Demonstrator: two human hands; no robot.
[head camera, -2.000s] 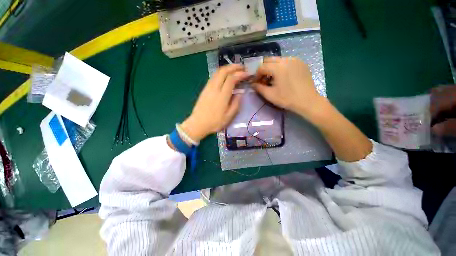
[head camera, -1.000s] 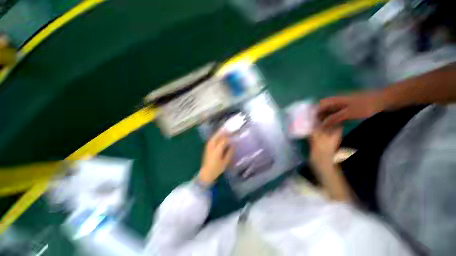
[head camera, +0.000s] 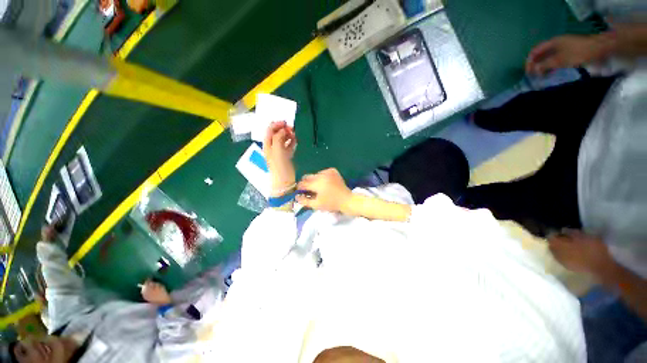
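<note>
My left hand is raised with curled fingers over the lower edge of a white card; whether it holds anything is unclear. A blue wristband is around my left wrist. My right hand has its fingertips closed at this band, with a small dark spot between them. The opened phone or tablet body, with a pale violet inner face, lies on bubble wrap at the upper right, and neither of my hands touches it.
A pale parts box with black dots stands beside the bubble wrap. Black cables and a white strip with blue tape lie near my left hand. A bag with red strands lies left. Other people are at both sides.
The view has swung left. Both my hands have left the phone body; my left hand is over the white card and my right hand has come to my left wrist.
</note>
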